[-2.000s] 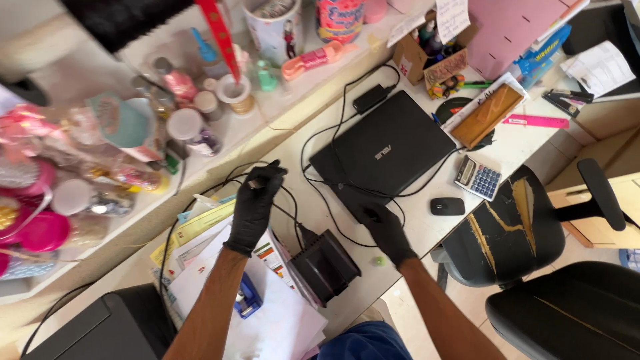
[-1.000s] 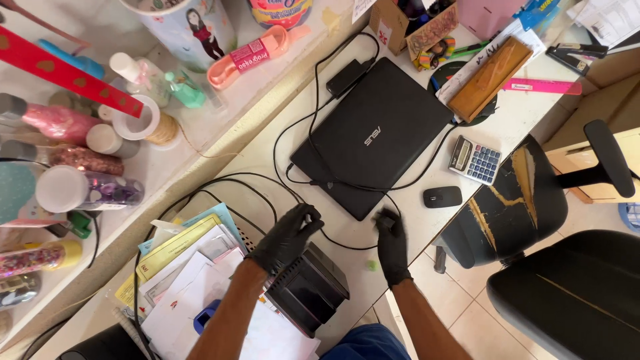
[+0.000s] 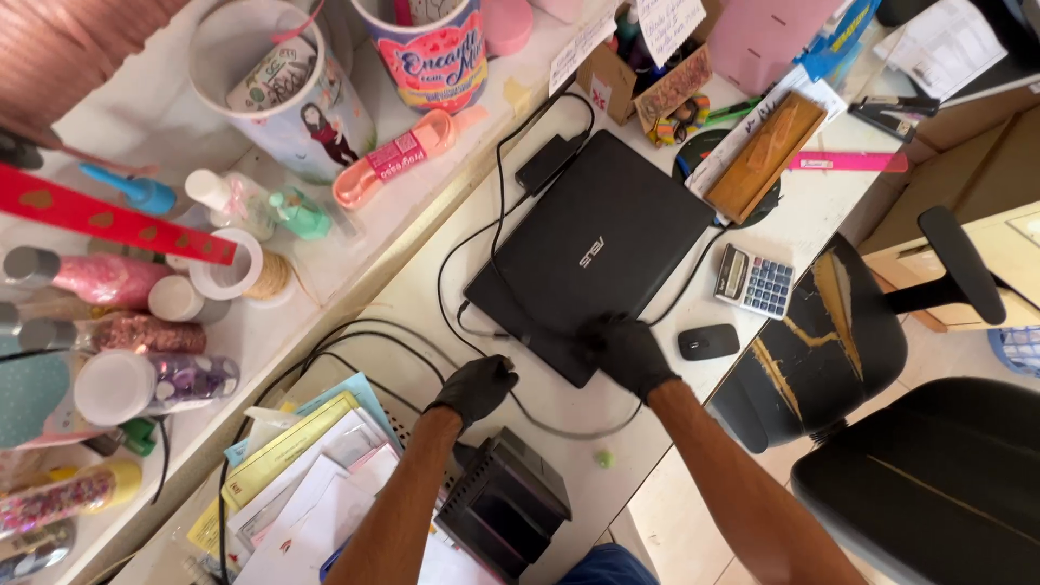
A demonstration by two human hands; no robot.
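A closed black ASUS laptop (image 3: pixel 601 236) lies on the white desk with a black cable (image 3: pixel 443 284) looping around its near left side. My left hand (image 3: pixel 475 390), in a black glove, is closed around part of a black cable in front of the laptop's left corner. At the laptop's near right corner is my right hand (image 3: pixel 630 353), also gloved and slightly blurred; a cable passes by its fingers, and whether it grips that cable is hidden. The laptop's power adapter (image 3: pixel 546 162) rests along its far left edge. A black boxy device (image 3: pixel 508 496) stands just below my left hand.
A wireless mouse (image 3: pixel 708 342) and a calculator (image 3: pixel 755 281) sit right of the laptop, near a wooden tray (image 3: pixel 765 158). Papers (image 3: pixel 325 496) lie left of the black device. Jars and cups (image 3: pixel 280 97) crowd the raised shelf. Black chairs (image 3: pixel 821 349) stand beside the desk.
My right hand has moved from the desk beside the laptop to over its near right corner. My left hand has moved away from the black device toward the laptop. The view has shifted.
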